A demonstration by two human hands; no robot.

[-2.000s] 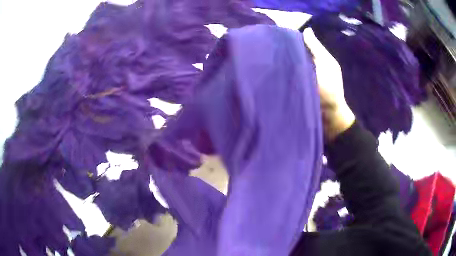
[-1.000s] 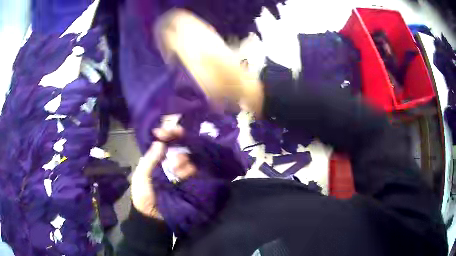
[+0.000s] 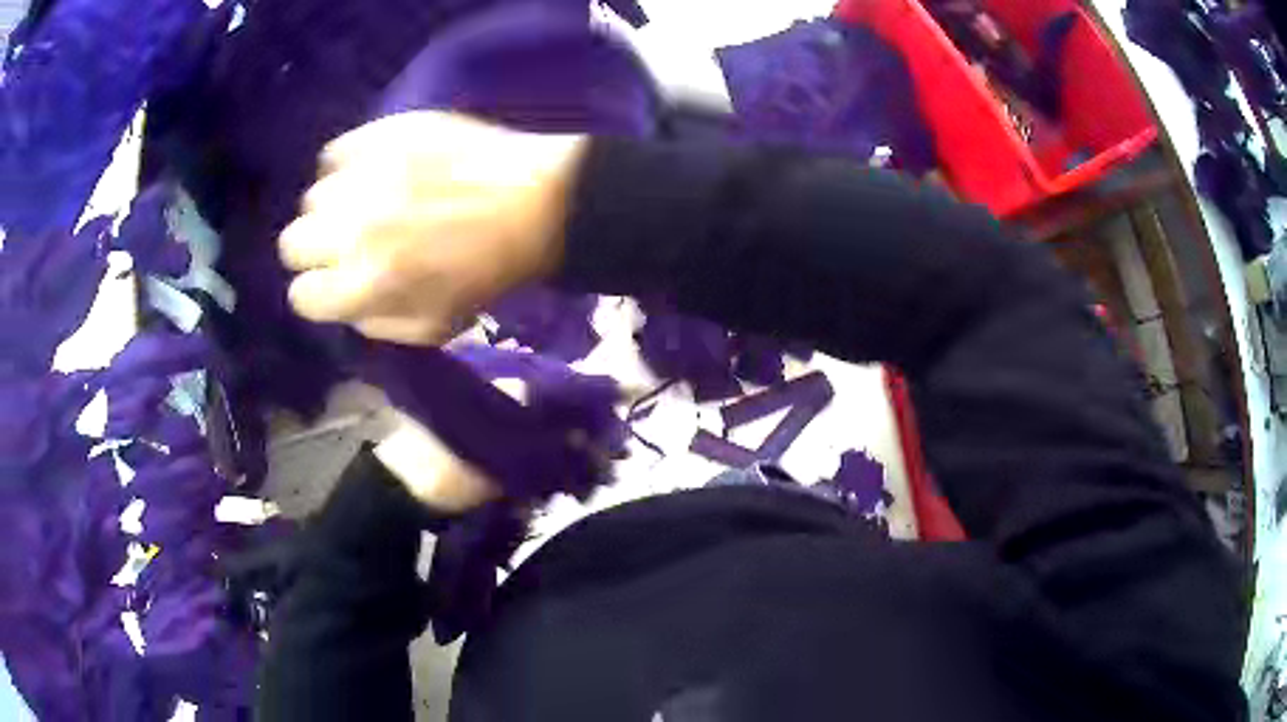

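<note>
A dark purple garment (image 3: 487, 423) hangs bunched in front of me, above my lap. My right hand (image 3: 409, 226) is closed on its upper part, fingers curled, slightly blurred. My left hand (image 3: 431, 466) is lower, partly hidden behind the purple cloth; its fingers are not visible, so its grip cannot be told. A smoother, lighter purple piece (image 3: 522, 71) lies just beyond my right hand.
A large purple garment pile (image 3: 57, 578) lies along the left, with white gaps and a small yellow fleck. A red bin (image 3: 988, 155) with dark pieces inside is at the upper right. Another red object (image 3: 925, 473) is partly behind my right arm. Purple strips (image 3: 769, 423) lie below.
My right hand has moved down and left and is now closed on the purple cloth. My left hand has become mostly covered by cloth. The view has shifted, with the red bin higher and further left.
</note>
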